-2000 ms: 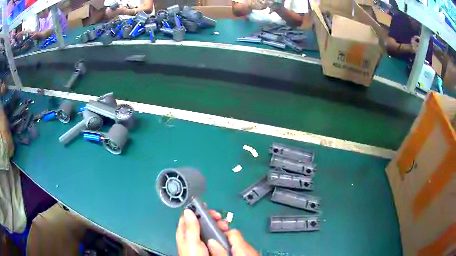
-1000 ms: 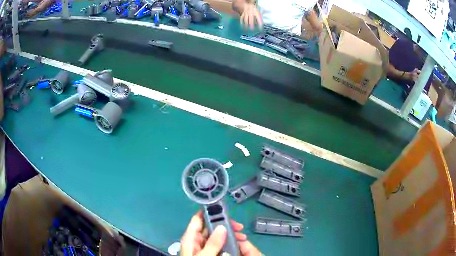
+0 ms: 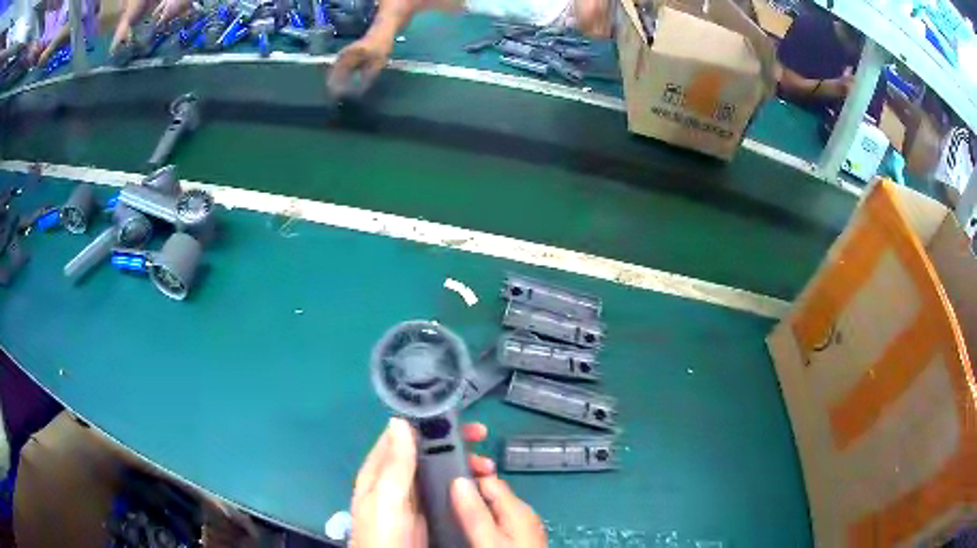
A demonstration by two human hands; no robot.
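A grey closed-handle fan is upright in front of me at the bottom centre, its round grille towards me and no blue showing. My left hand holds the handle from the left. My right hand holds it from the right, thumb on the handle. Both hands are cut off by the bottom edge. Several loose handle covers lie in a column just right of the fan; one slanted cover is partly hidden behind the fan head.
A group of half-assembled fans lies at the left. The conveyor belt runs beyond the pale rail. A taped carton stands at the right. A paper scrap lies mid-bench. Another person's hand reaches over the belt. A parts carton is below left.
The held fan has turned so its grille faces me, and my left hand now shows more along the handle. Across the belt, a person's hand has reached to where a loose cover lay.
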